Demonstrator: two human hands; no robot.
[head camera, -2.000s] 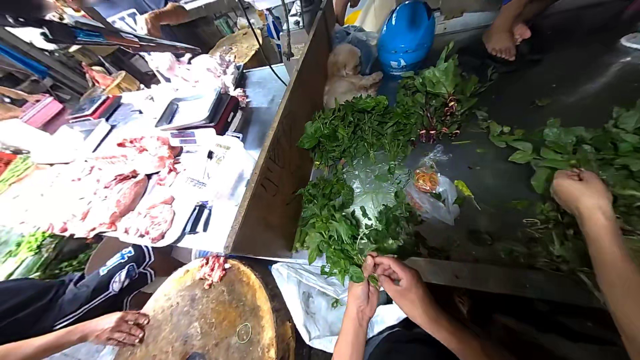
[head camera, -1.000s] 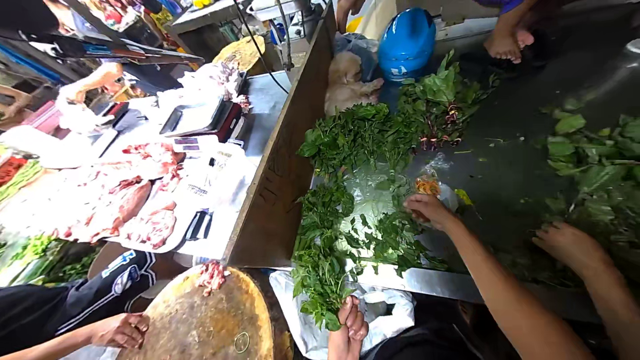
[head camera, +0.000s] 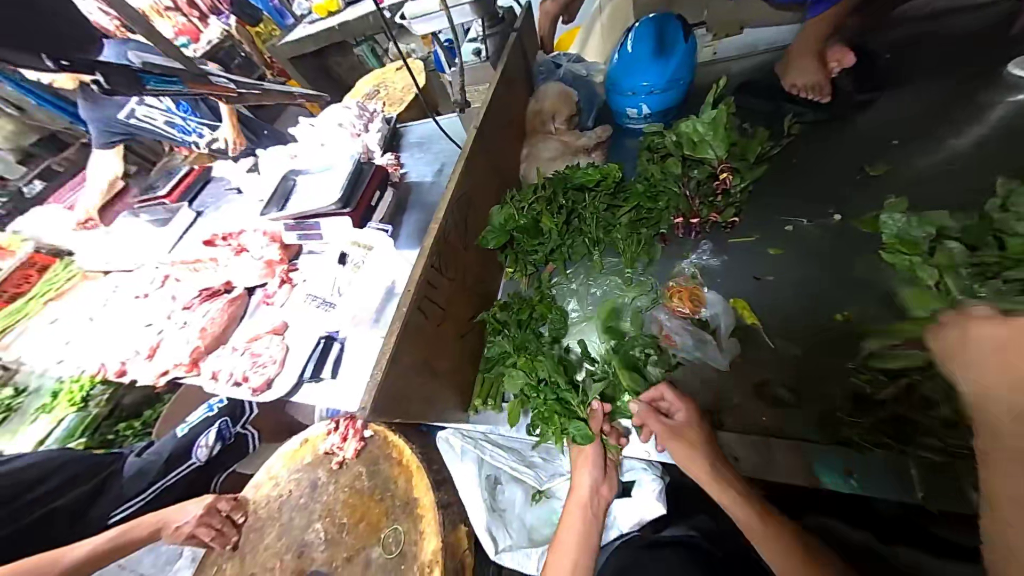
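Observation:
My left hand (head camera: 596, 448) is closed around the stems of a bunch of leafy greens (head camera: 552, 400) at the table's front edge. Close to its right, my right hand (head camera: 670, 420) pinches a sprig of the same greens (head camera: 632, 372) between thumb and fingers. Tied green bundles (head camera: 576, 212) lie behind, on and around a clear plastic sheet (head camera: 596, 300). To the right of the sheet sits a clear plastic bag with orange rubber bands (head camera: 686, 298). A bunch with reddish stems (head camera: 704, 176) lies farther back.
A wooden partition (head camera: 448, 264) stands at the left; beyond it are raw meat (head camera: 184, 320) and a scale (head camera: 320, 188). Another person's hand (head camera: 976, 352) is over leaves (head camera: 944, 256) at the right. A round chopping block (head camera: 344, 512), white sack (head camera: 520, 496) and blue helmet (head camera: 652, 68) surround the work area.
One second ago my right hand was at the bag of rubber bands; now it is back beside my left hand, holding a sprig. The co-worker's hand at the right has moved over the leaves.

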